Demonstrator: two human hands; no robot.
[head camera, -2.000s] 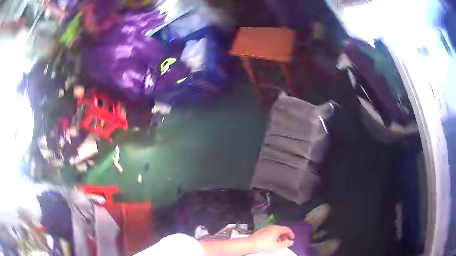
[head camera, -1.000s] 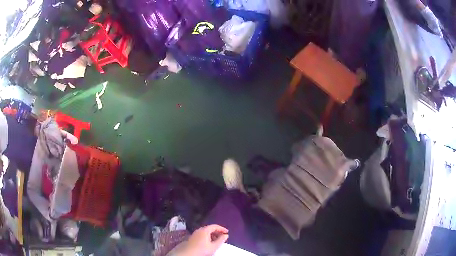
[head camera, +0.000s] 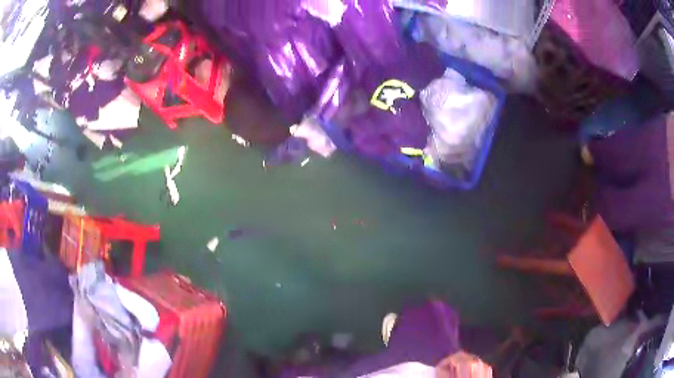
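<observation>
My left hand (head camera: 464, 365) is small, blurred and cut off by the bottom edge, with a white sleeve to its left. Whether it holds anything cannot be told. My right hand is not in view. Ahead on the green floor is a blue plastic basket (head camera: 482, 166) with dark cloth, a white bundle and bright yellow-green strips in it. Shiny purple bags (head camera: 288, 63) lie against its left side. A purple-clothed knee or leg (head camera: 429, 325) and a pale shoe tip (head camera: 388, 328) show above the hand.
A red plastic stool (head camera: 181, 81) stands among scraps at upper left. A red crate (head camera: 188, 314) with draped grey cloth is at lower left. An orange-topped wooden stool (head camera: 602, 269) is at right. Pale scraps (head camera: 172, 181) lie on the green floor (head camera: 295, 251).
The view has turned to the right and forward. The basket sits nearer the centre and the orange stool at the right. My left hand is lower and more cut off; the grey-brown cushioned piece is gone.
</observation>
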